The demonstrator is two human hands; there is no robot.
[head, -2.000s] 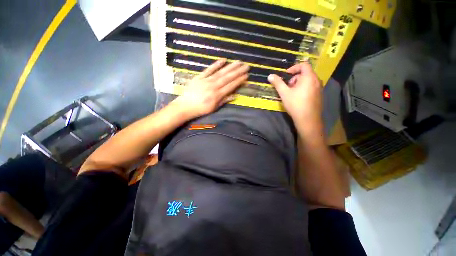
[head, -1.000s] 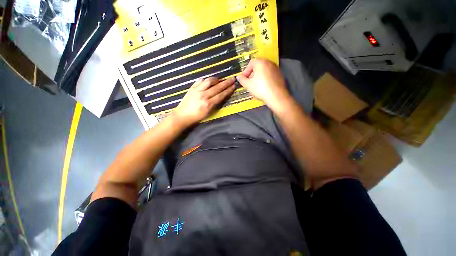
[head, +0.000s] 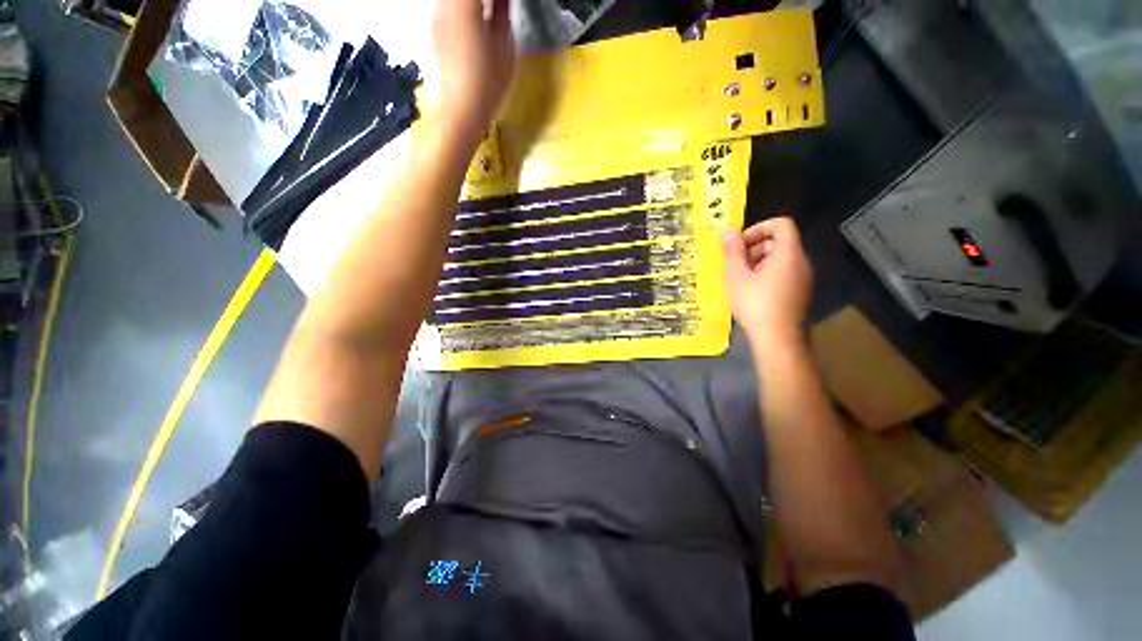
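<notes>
The yellow loading plate (head: 716, 313) lies before me above my lap. Four slots hold black zipper strips (head: 551, 267) with pale centre lines; the lowest slot (head: 564, 329) shows silvery-grey. My left forearm crosses the plate's left side and hides the slots' left ends. My left hand (head: 473, 56) is over the plate's far left, partly cut off by the top edge; what its fingers do is not clear. My right hand (head: 766, 273) is at the plate's right edge, fingers curled, thumb tip at the edge; whether it grips the edge cannot be told.
A fanned bundle of black zippers (head: 328, 148) lies on a white surface at upper left, with clear plastic wrapping (head: 269, 56) beyond. A pale control box (head: 989, 213) with a red display stands at right. Cardboard (head: 870, 369) and another yellow plate (head: 1064, 470) are at lower right.
My left hand has left the slots and moved up and away past the plate's far left. My right hand has moved off the slots to the plate's right edge. The view has shifted.
</notes>
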